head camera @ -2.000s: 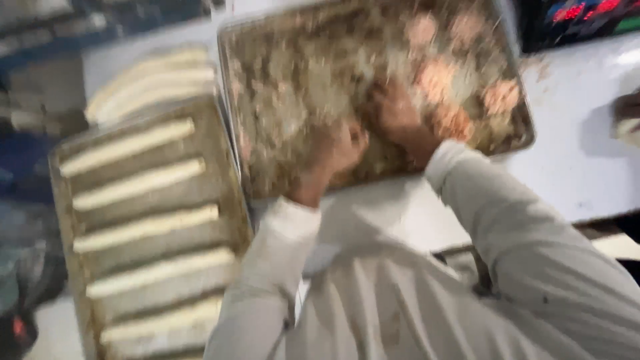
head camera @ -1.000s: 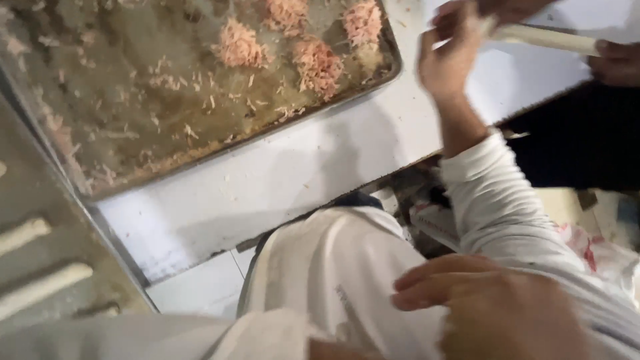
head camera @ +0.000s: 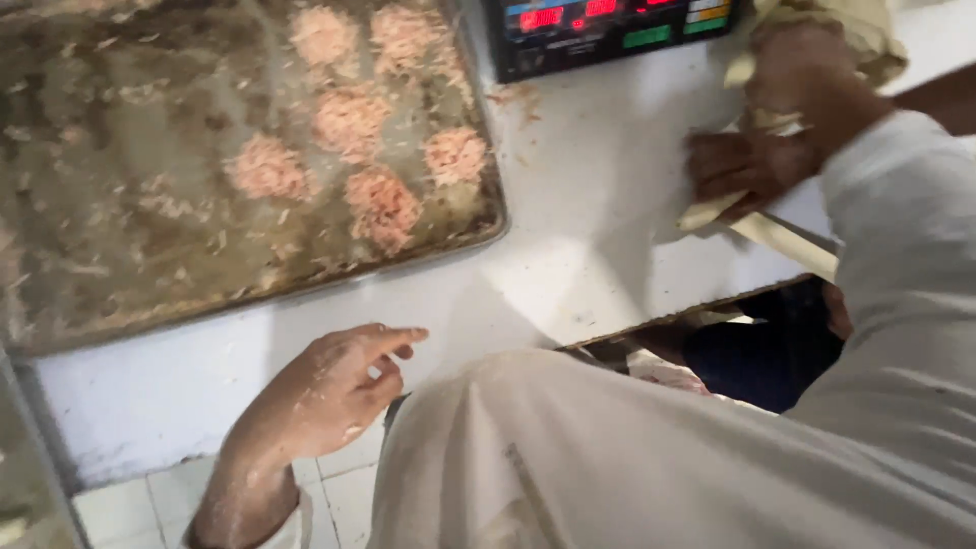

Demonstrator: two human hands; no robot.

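My left hand point(head camera: 332, 393), dusted with flour, holds nothing over the table's front edge, its fingers apart. At the upper right, my blurred right hand point(head camera: 812, 84) is beside folded pale dough point(head camera: 873, 38) and overlaps a co-worker's hand; its grip is unclear. The co-worker's hand point(head camera: 736, 171) is on a strip of dough point(head camera: 789, 244) that passes behind my right sleeve. Several mounds of shredded pinkish-orange filling point(head camera: 351, 122) lie on the right part of a worn metal baking tray point(head camera: 183, 305), with loose shreds scattered around them.
A digital scale point(head camera: 610, 34) with a lit red display stands behind the table's middle, right of the tray. Part of another metal tray point(head camera: 30, 457) shows at the lower left. Beyond the white table's edge point(head camera: 686, 309) are a person's dark clothing and the tiled floor point(head camera: 351, 496).
My left hand has moved from in front of my body to the left, near the table's edge. Earlier both my hands were over the tray; my right hand is now at the dough.
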